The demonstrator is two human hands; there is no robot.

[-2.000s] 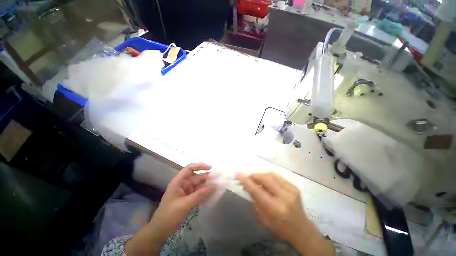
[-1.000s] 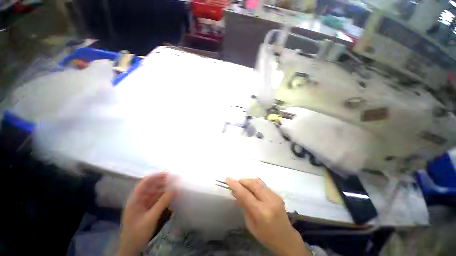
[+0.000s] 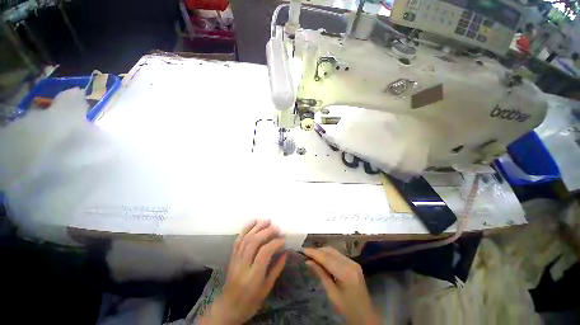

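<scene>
Sheer white fabric (image 3: 210, 249) hangs over the table's front edge and runs to my hands; its outline nearly vanishes on the white table. My left hand (image 3: 255, 266) is at the front edge with its fingers bent on the fabric. My right hand (image 3: 337, 273) is just to the right, fingertips pinched at the fabric's edge. A small dark tip of the snips or tweezers (image 3: 301, 252) shows at the right fingertips; the rest is hidden by the hand. The sewing machine's presser foot area (image 3: 284, 141) stands behind the hands, with no hand at it.
More white fabric (image 3: 44, 152) is heaped at left by a blue bin (image 3: 114, 86). The "brother" machine head (image 3: 458, 101) fills the right. A black phone-like slab (image 3: 427, 206) and a reddish tape (image 3: 469, 202) lie at right. Cream fabric (image 3: 502, 273) is low right.
The view has swung right, showing the control panel and cream fabric. My hands have come closer together, and the dark tool, clear in the right hand a second before, is now mostly hidden.
</scene>
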